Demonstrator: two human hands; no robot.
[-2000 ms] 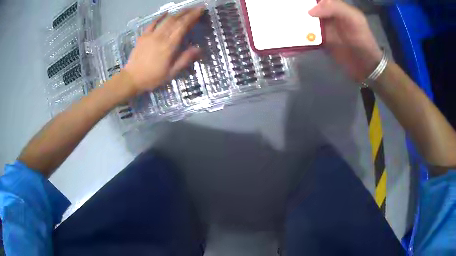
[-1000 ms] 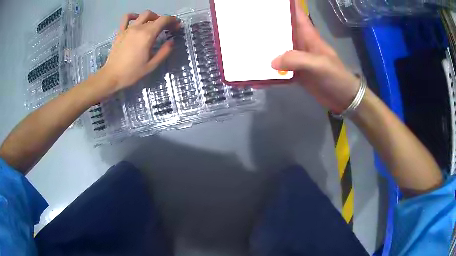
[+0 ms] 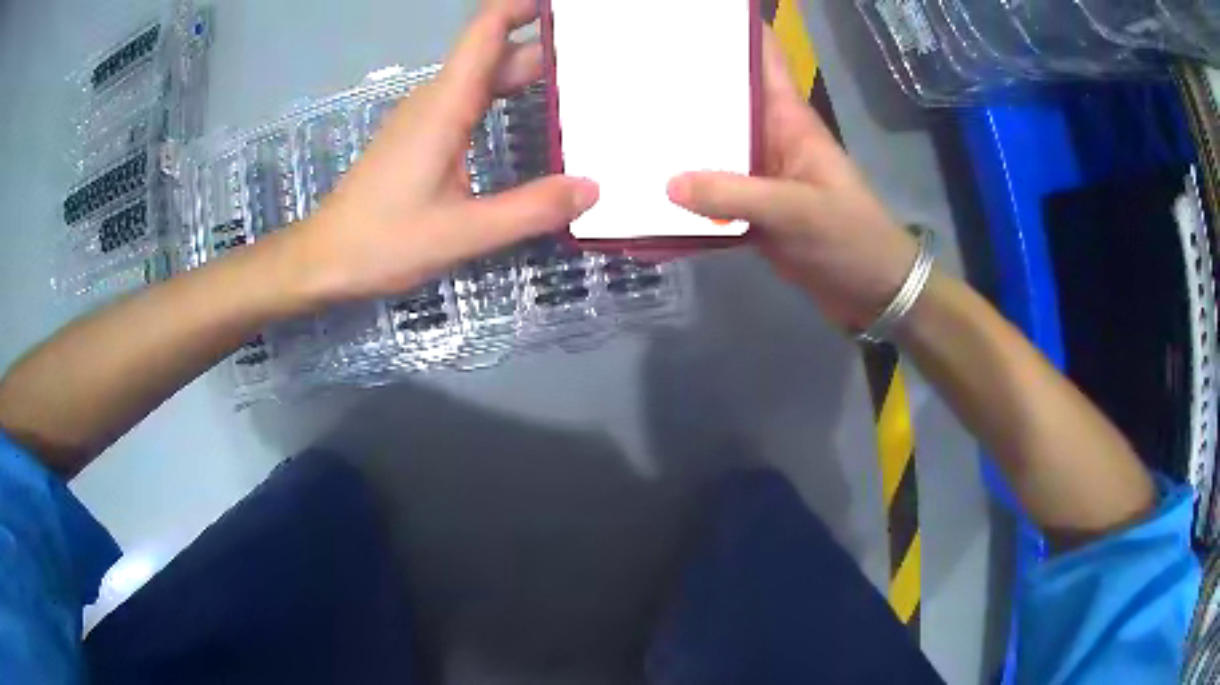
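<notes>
A smartphone (image 3: 653,114) with a dark red edge and a bright white screen is held upright at the top centre. My right hand (image 3: 816,201) grips its right side, thumb on the lower screen. My left hand (image 3: 415,194) holds its left side, thumb on the lower left of the screen. The screen's content is washed out. Below the phone and my left hand, a clear blister tray (image 3: 468,328) with rows of small dark components lies on the floor. My left hand and the phone hide part of it.
Another clear tray (image 3: 114,187) with dark parts lies at the left. Black-and-yellow tape (image 3: 894,442) runs along the floor at the right. Beyond it are a blue pallet (image 3: 997,201) edge, a black item on it, and stacked clear trays (image 3: 990,40) at the top right.
My left hand has left the tray and moved right onto the phone. The phone was first held by my right hand alone and has moved left. The view has shifted.
</notes>
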